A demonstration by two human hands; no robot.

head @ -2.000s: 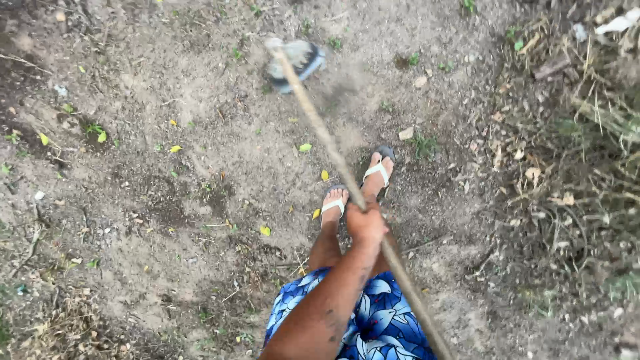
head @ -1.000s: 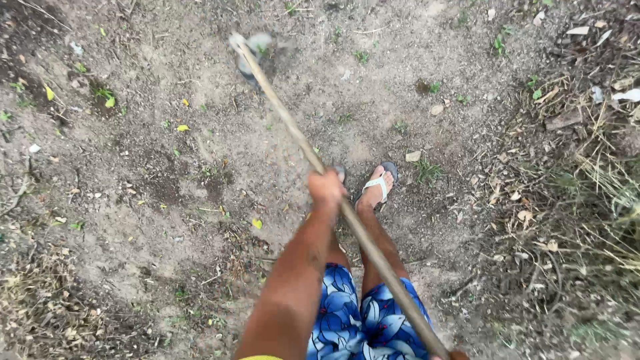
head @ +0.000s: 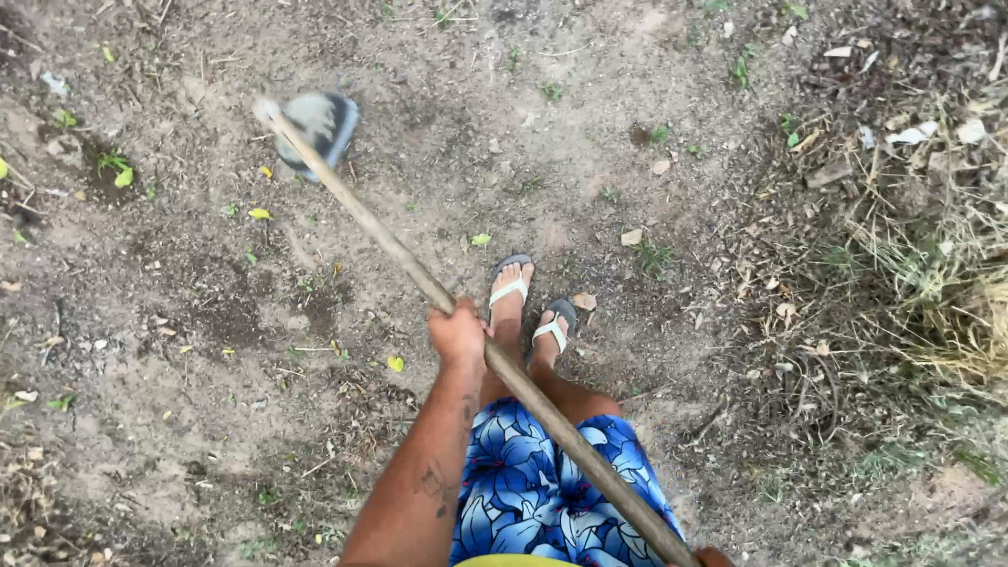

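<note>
My left hand (head: 459,335) is closed around the middle of the long wooden handle (head: 567,437) of a hoe. At the bottom edge, my right hand (head: 709,557) shows only in part, against the handle's lower end; its grip is mostly cut off by the frame. The handle runs slantwise up to the left, where the hoe's metal blade (head: 319,130) appears slightly blurred over the bare soil. Whether the blade touches the ground cannot be told.
My feet in flip-flops (head: 510,291) stand just right of the handle. Dry grass and plant debris (head: 929,291) lie heaped along the right side. Small weeds (head: 114,161), fallen leaves and twigs dot the dirt. A light stone chip (head: 631,237) lies ahead of my feet.
The hoe's blade has swung, appearing further left of my feet than two seconds ago. My feet have shifted in their stance. My left hand has stayed on the handle.
</note>
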